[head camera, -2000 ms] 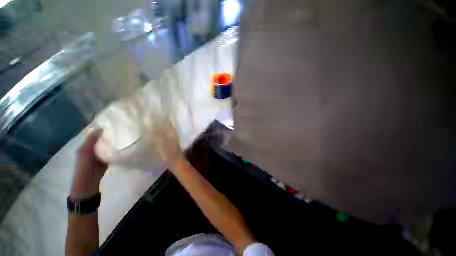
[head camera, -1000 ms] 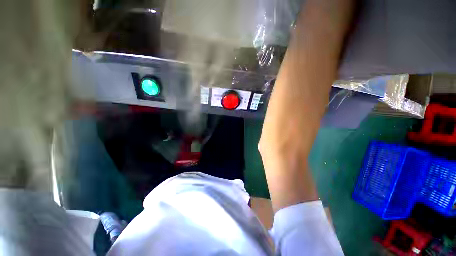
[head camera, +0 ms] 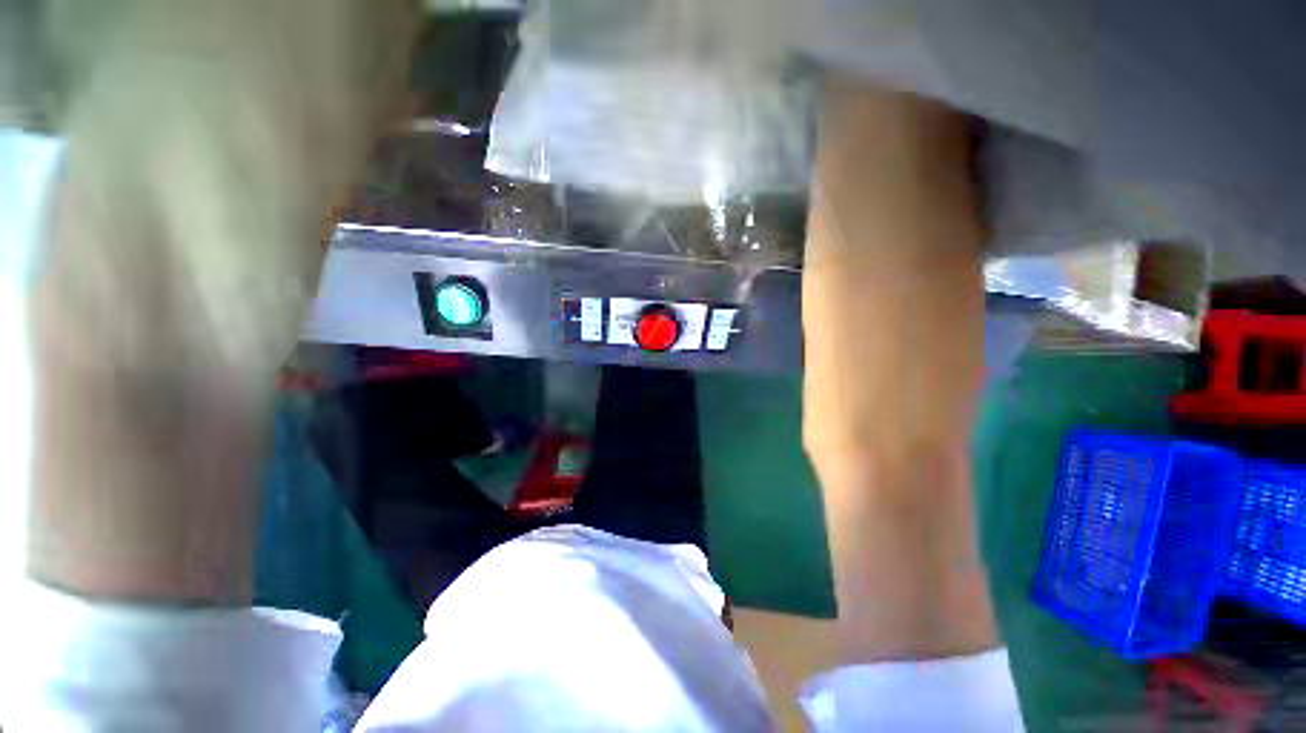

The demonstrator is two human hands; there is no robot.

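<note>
The grey control panel point(head camera: 537, 337) runs across the middle of the view, with a lit green button point(head camera: 460, 302) at its left part and a red button point(head camera: 658, 328) near its middle. My left forearm reaches up the left side, large and blurred. My right forearm reaches up over the panel's right part. Both hands are hidden or out of the picture past the top, so what they hold or touch cannot be seen. Crinkled clear film point(head camera: 716, 215) hangs behind the panel, below a blurred pale surface point(head camera: 659, 129).
A blurred grey machine body point(head camera: 1060, 86) fills the upper right. A cardboard edge point(head camera: 1172, 294) with film sits at the panel's right end. Blue crates point(head camera: 1139, 537) and a red stool point(head camera: 1253, 365) stand on the green floor point(head camera: 759, 473) at the right.
Two seconds ago both hands were at a white housing on the bench. Since then the view has swung to the panel. In the last second my left forearm has come into view over the left side.
</note>
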